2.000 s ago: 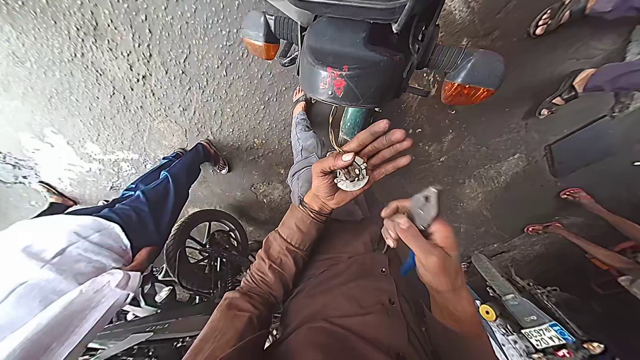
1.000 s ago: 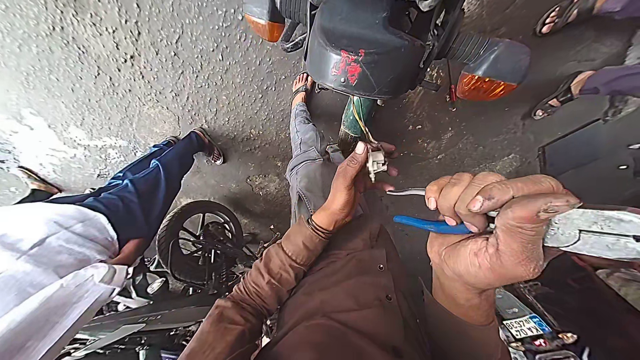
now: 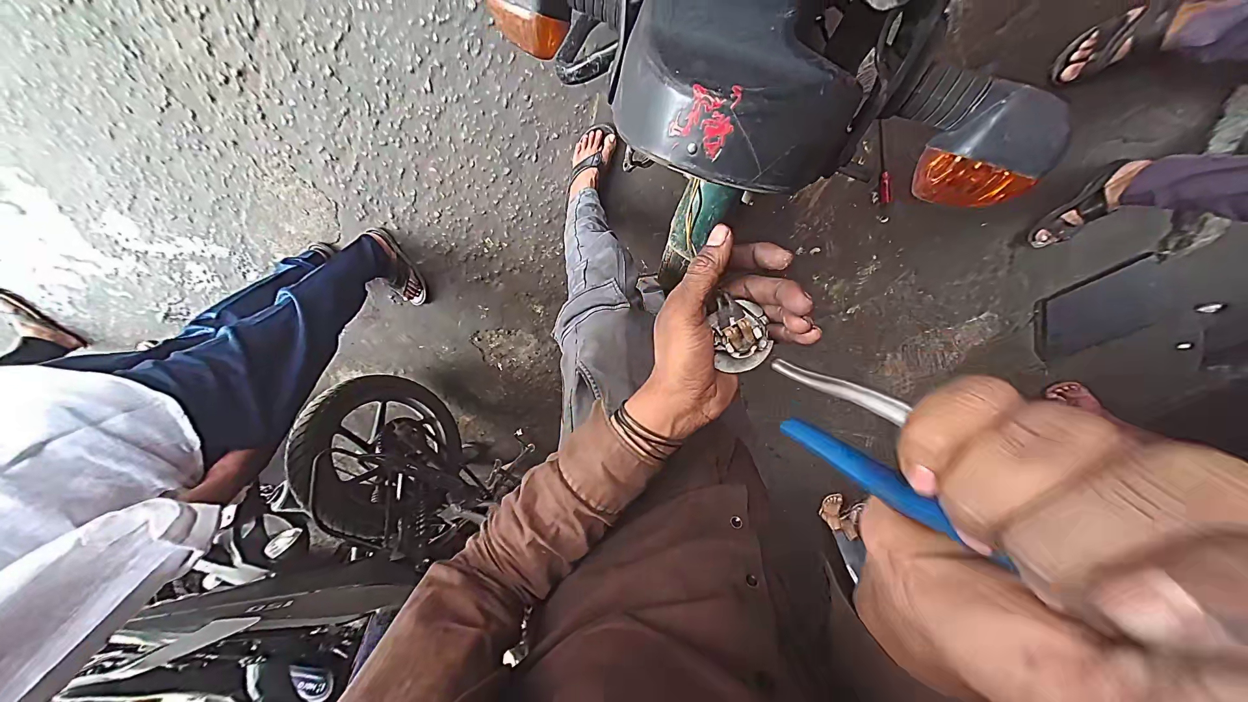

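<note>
My left hand [image 3: 697,341] holds a small round bulb socket [image 3: 741,336] with metal contacts, its open face turned up. Wires [image 3: 694,210] hang by the green part under the motorcycle's tail, near my left thumb. Blurred and close to the camera, my right hand [image 3: 1053,526] grips a hand tool, apparently pliers. One handle, in blue plastic [image 3: 858,473], and one bare metal handle [image 3: 838,385] stick out toward the socket without touching it. The tool's head is hidden by my right hand.
Above my hands is the dark tail of a motorcycle [image 3: 731,97] with an orange indicator [image 3: 975,175] at its right. Another motorcycle's wheel [image 3: 375,458] stands at lower left. A person in a white shirt [image 3: 97,439] is at the left; other people's sandaled feet show at the right.
Two seconds ago my left hand lay with its palm open under the socket; now its fingers curl around it. My right hand has come up and right, larger in view, with the tool's handles turned toward the socket.
</note>
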